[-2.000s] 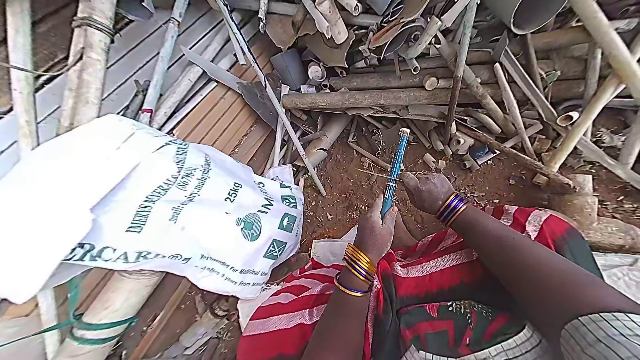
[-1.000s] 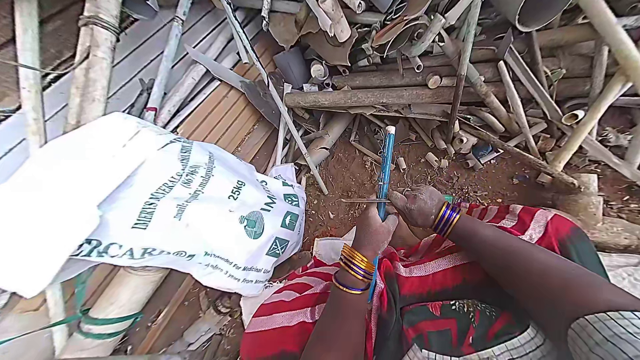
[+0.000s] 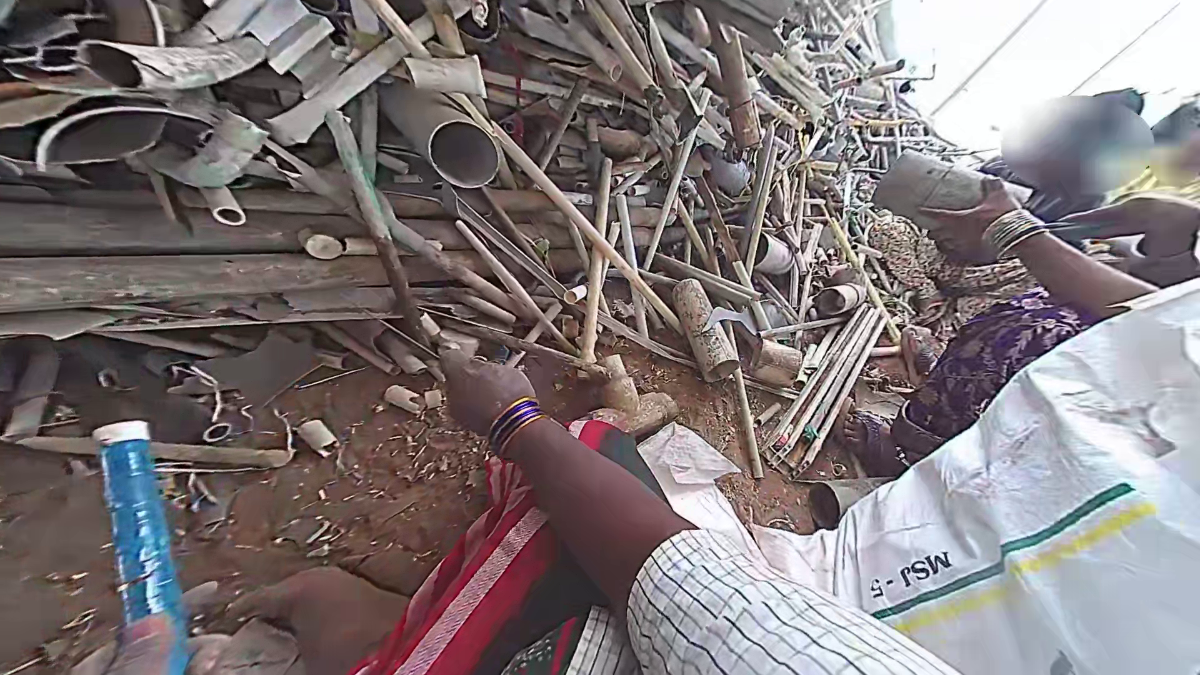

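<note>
A blue pipe (image 3: 141, 534) with a white end stands nearly upright at the lower left of the head view. My left hand (image 3: 141, 647) is closed around its lower part, partly cut off by the bottom edge. Further right and higher, my right hand (image 3: 483, 386), with purple and gold bangles at the wrist, reaches to the foot of the scrap pile. Its fingers are at a stick and small pipe pieces; whether they grip anything is not clear. Short pipe offcuts (image 3: 403, 399) lie on the soil just left of it.
A tall heap of scrap pipes (image 3: 562, 169) spans the back. A bundle of thin pipes (image 3: 825, 389) lies right of centre. At the right, another person's hand (image 3: 975, 225) holds a thick grey pipe piece (image 3: 928, 183). A white sack (image 3: 1050, 450) covers the lower right.
The view has swung far to the right. My right hand has left the blue pipe, where it held a thin tool across it, and is now at the pile. My left hand still holds the pipe.
</note>
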